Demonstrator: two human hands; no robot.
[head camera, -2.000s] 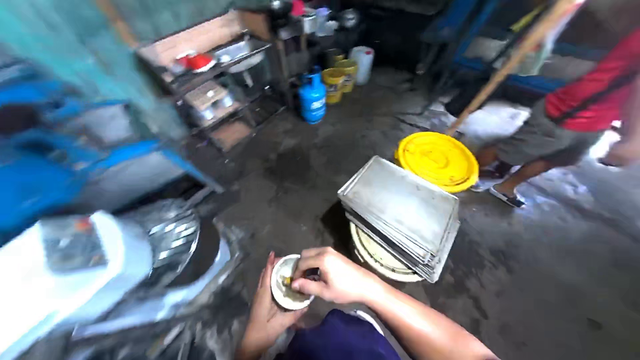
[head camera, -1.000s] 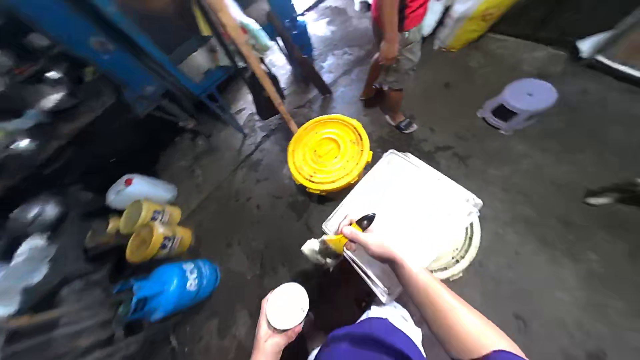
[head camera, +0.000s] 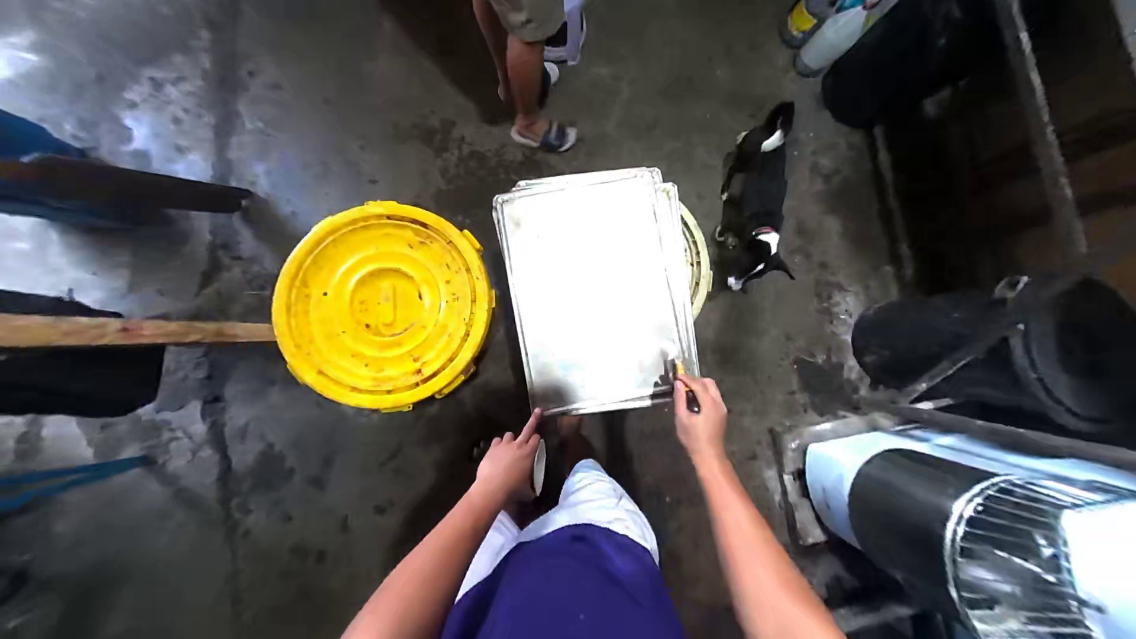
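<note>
Flat metal baking trays (head camera: 590, 284) lie in a stack on a round pale lid or tub (head camera: 697, 262), whose rim shows at the right. My right hand (head camera: 701, 413) grips a brush with a yellow and black handle (head camera: 686, 390); its bristles touch the top tray near the lower right corner. A darker, wet-looking patch shows there. At the lower left corner, my left hand (head camera: 510, 461) holds a small white cup or bowl (head camera: 539, 468) seen edge-on, and its index finger reaches the tray's edge. What the cup contains is hidden.
Left of the trays is a yellow round lid (head camera: 383, 306), with a wooden pole (head camera: 133, 331) beyond it. A person's leg in a sandal (head camera: 546, 136) is ahead. A black and white animal (head camera: 759, 204) is on the floor at right, near dark containers (head camera: 994, 355) and a machine with a wire guard (head camera: 1012, 541).
The brush, earlier at the trays' left side, is now at the top tray's lower right corner. My left hand has come up to the tray edge with the cup. The view has swung strongly.
</note>
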